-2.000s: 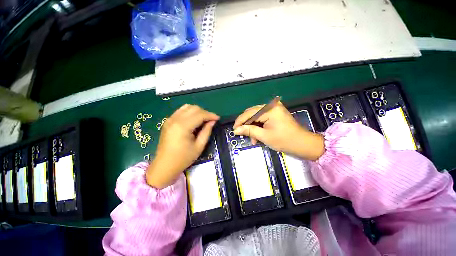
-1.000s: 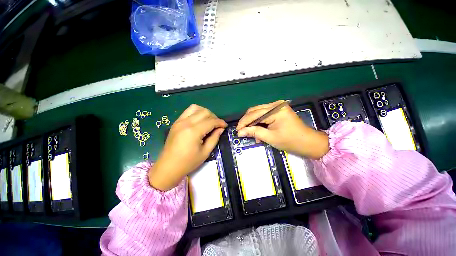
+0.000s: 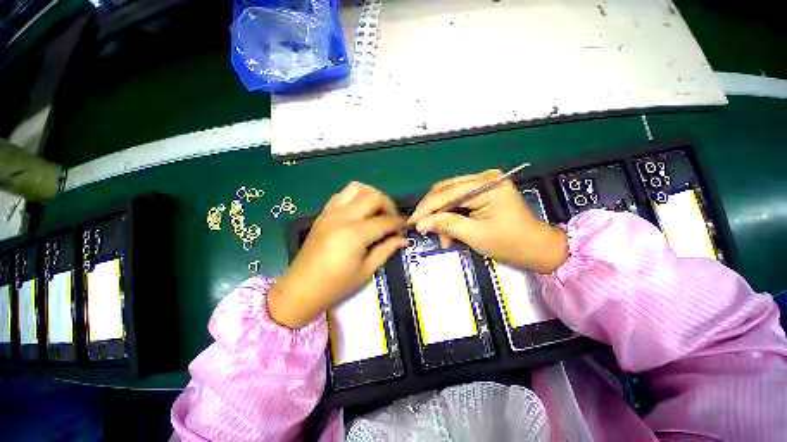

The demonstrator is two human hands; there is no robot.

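Observation:
A black foam tray (image 3: 720,226) holds a row of dark phone housings with white sheets. My right hand (image 3: 487,217) holds slim tweezers (image 3: 475,192) like a pen, over the top end of the second housing from the left (image 3: 446,298). My left hand (image 3: 345,246) covers the top of the leftmost housing (image 3: 367,371); its thumb and forefinger reach to the second housing, close to my right fingertips. Whether they pinch a ring is too small to tell. Gold rings (image 3: 240,223) lie loose on the green surface left of my left hand.
Another black tray (image 3: 155,285) with several housings stands at the left. A white board (image 3: 500,69) lies beyond the tray, with a perforated strip (image 3: 366,43) on it. A blue bin (image 3: 339,67) with a clear plastic bag (image 3: 280,43) stands at the far side.
My left hand has moved right, its fingertips now near my right fingertips. The tweezers' back end has swung outward to the right. The left tray shows almost unchanged.

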